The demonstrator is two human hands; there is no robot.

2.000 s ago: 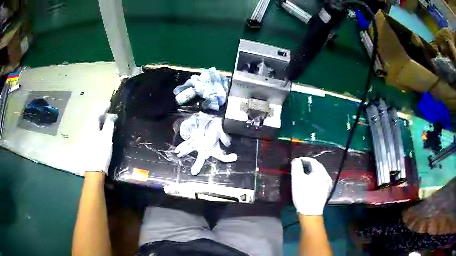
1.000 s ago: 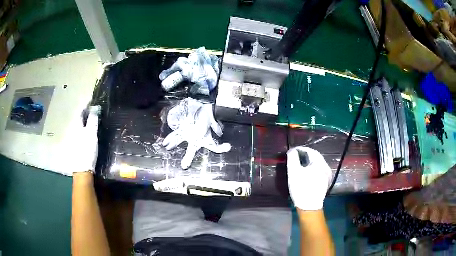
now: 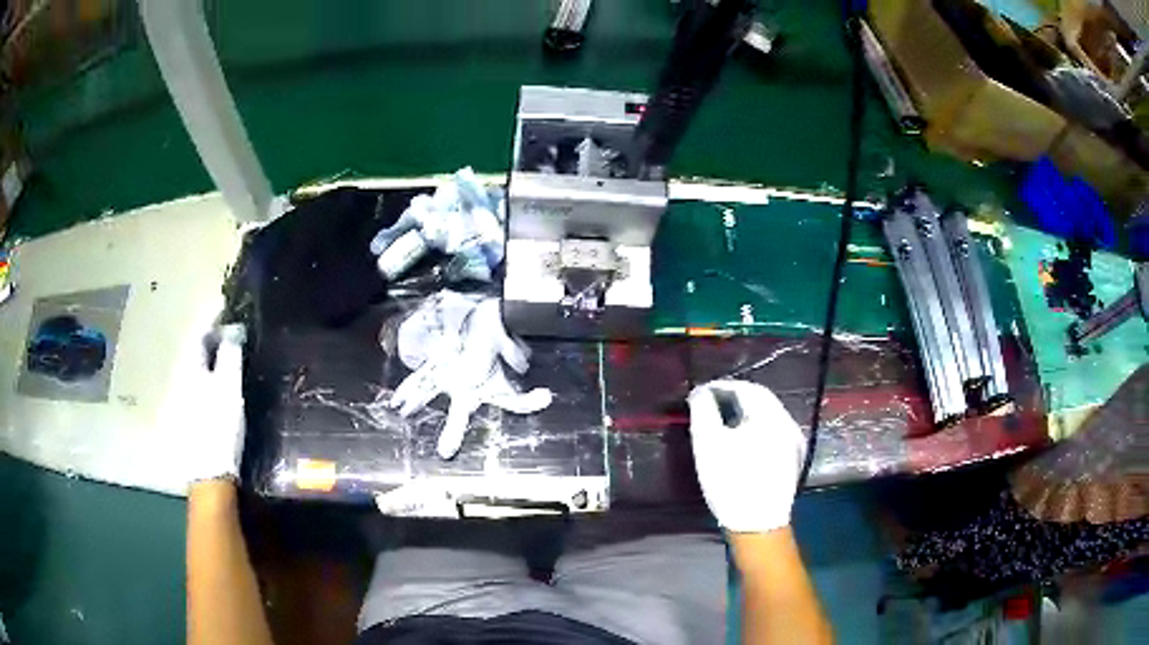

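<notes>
My left hand, in a white glove, rests at the left end of the dark bench top, beside the pale board. Nothing shows in it, but its fingers are seen edge-on. My right hand, also white-gloved, is loosely curled over the front of the bench. A dark patch shows between thumb and fingers; I cannot tell whether it is a gap or a held thing. Loose white gloves and bluish gloves lie between my hands. The grey screw feeder stands right of them.
A black electric screwdriver is up behind the feeder. A black cable hangs right of my right hand. Silver profile assemblies lie at the right. A pale strip lies at the front edge. A person's patterned clothing shows lower right.
The view has shifted, so the bench things appear further left. Both hands keep nearly the same pose and place on the bench.
</notes>
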